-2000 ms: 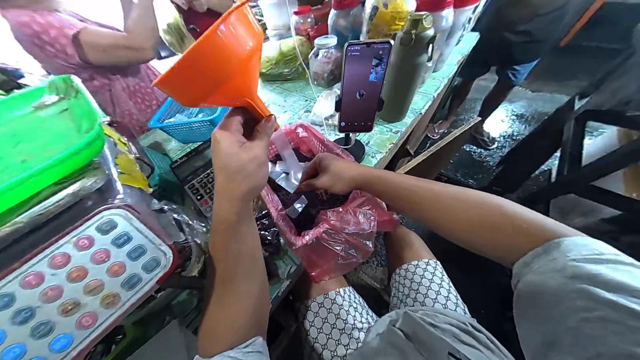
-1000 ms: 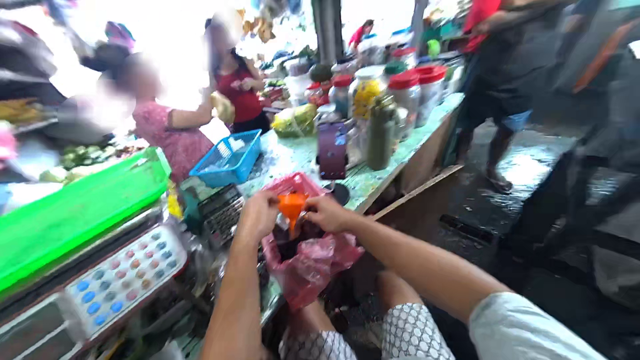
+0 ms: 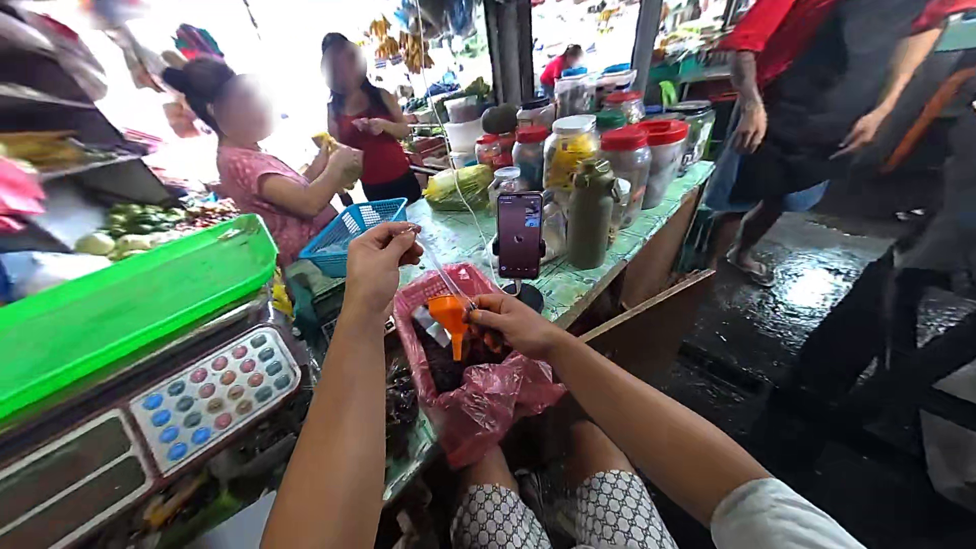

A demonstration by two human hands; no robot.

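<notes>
A narrow clear plastic sleeve (image 3: 444, 274) is stretched slantwise between my hands. My left hand (image 3: 383, 258) pinches its upper end, above the back left of the basket. My right hand (image 3: 507, 324) grips its lower end beside an orange plastic funnel (image 3: 451, 316); whether its fingers also touch the funnel is unclear. The funnel is upright, spout down, over the basket. The basket (image 3: 412, 354), lined with pink plastic, holds dark contents and pale plastic pieces. Its pink plastic bag (image 3: 488, 404) hangs over the near side toward my knees.
A phone on a stand (image 3: 519, 236) stands behind the basket, near a green flask (image 3: 591, 213) and several lidded jars (image 3: 627, 164). A blue basket (image 3: 354, 229) is at the back left. A scale (image 3: 217, 393) with a green tray (image 3: 137, 305) stands left. People stand beyond the table and at right.
The orange funnel was raised in my left hand, then held low between both hands; now the left hand is up, pinching the clear sleeve. The view has swung upward and widened.
</notes>
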